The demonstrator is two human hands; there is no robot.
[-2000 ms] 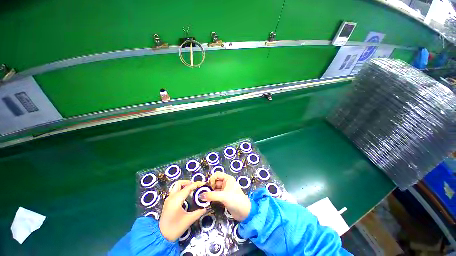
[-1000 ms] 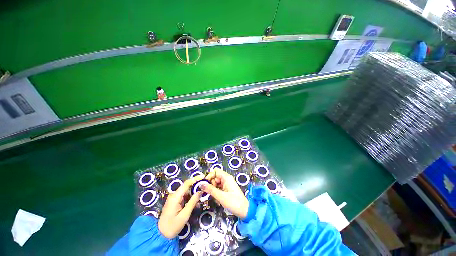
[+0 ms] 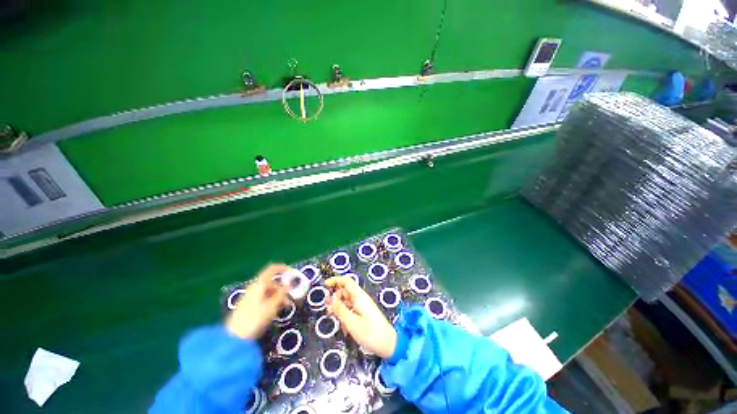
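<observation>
A clear blister tray with rows of round units, each a white ring around a dark centre, lies below my hands. My left hand, blurred, holds a round unit at its fingertips above the tray's left part. My right hand is over the middle of the tray, fingers bent, close to a unit; whether its fingertips touch or hold something cannot be told. Small brown-gold bits show between units.
Stacked blister trays stand at the right. A white paper with a thin stick lies beside the tray. A crumpled white scrap lies at the far left. A green panel with a rail, clips and a wire hoop stands behind.
My hands were together around one unit and are now apart. My left hand has moved left with a unit. My right hand has stayed near the middle. The view has shifted slightly.
</observation>
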